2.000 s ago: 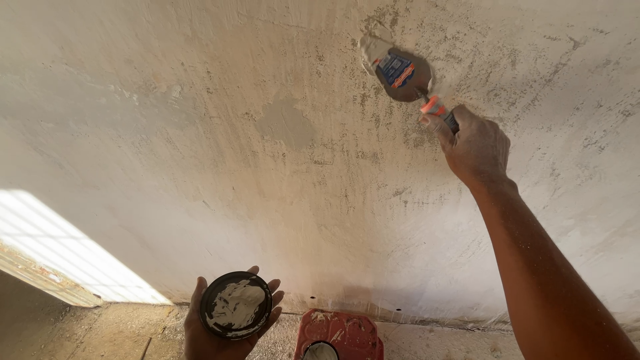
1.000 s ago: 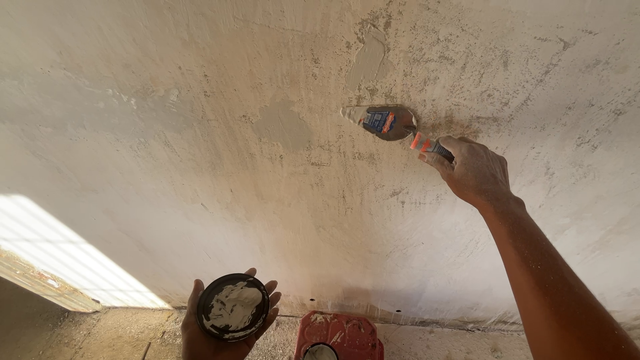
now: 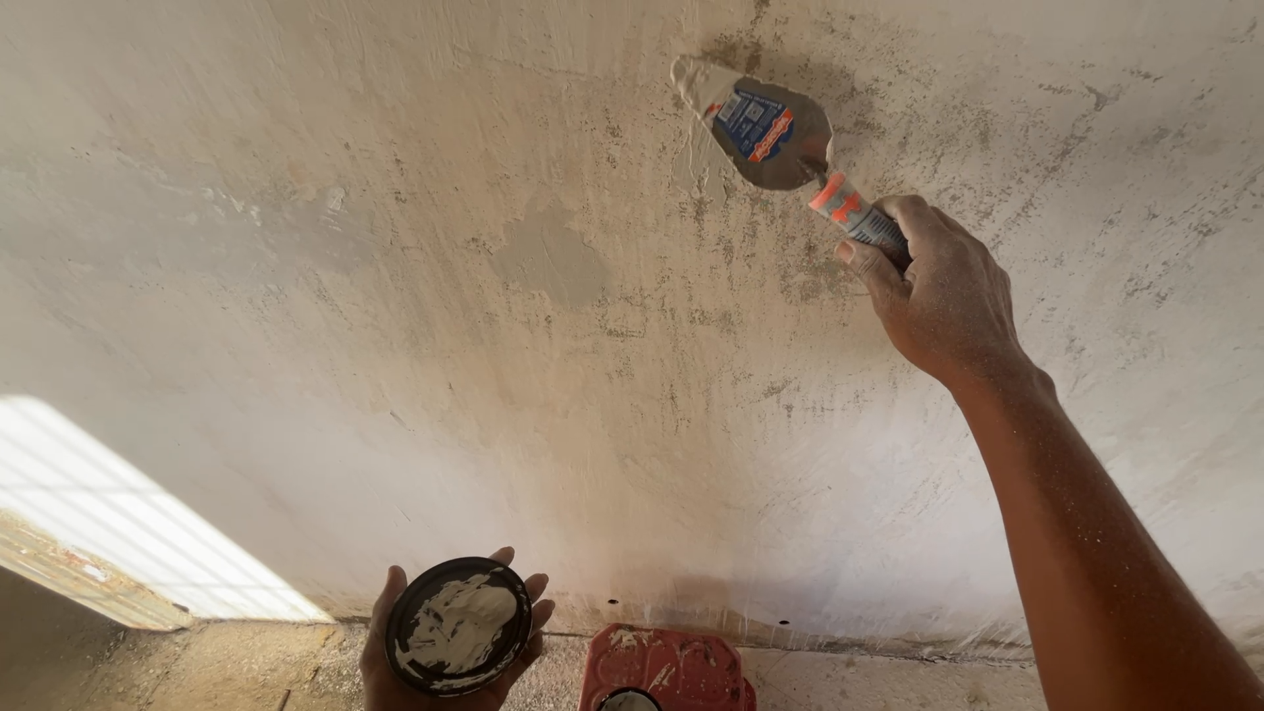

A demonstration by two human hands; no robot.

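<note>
My right hand (image 3: pixel 943 286) grips the handle of a pointed trowel (image 3: pixel 780 138), whose metal blade bears a blue and orange label. Pale filler coats the blade's tip, which lies at the upper part of a stained plaster wall (image 3: pixel 415 336). Fresh grey filler shows on the wall just below the blade, and a wider grey patch (image 3: pixel 553 259) lies to its left. Low in the view, my left hand (image 3: pixel 528 632) holds a round black dish (image 3: pixel 459 626) from beneath, its fingers around the rim. Wet pale filler is spread inside the dish.
A red, filler-spattered plastic container (image 3: pixel 664 664) stands at the wall's foot, right of my left hand, with a round thing partly in view on it. The rough floor (image 3: pixel 237 662) meets the wall there. At the left are a sunlit patch and a worn edge of an opening (image 3: pixel 89 573).
My right hand has moved the trowel up the wall from its lower, more level position of one second ago. My left hand holds the dish in nearly the same place.
</note>
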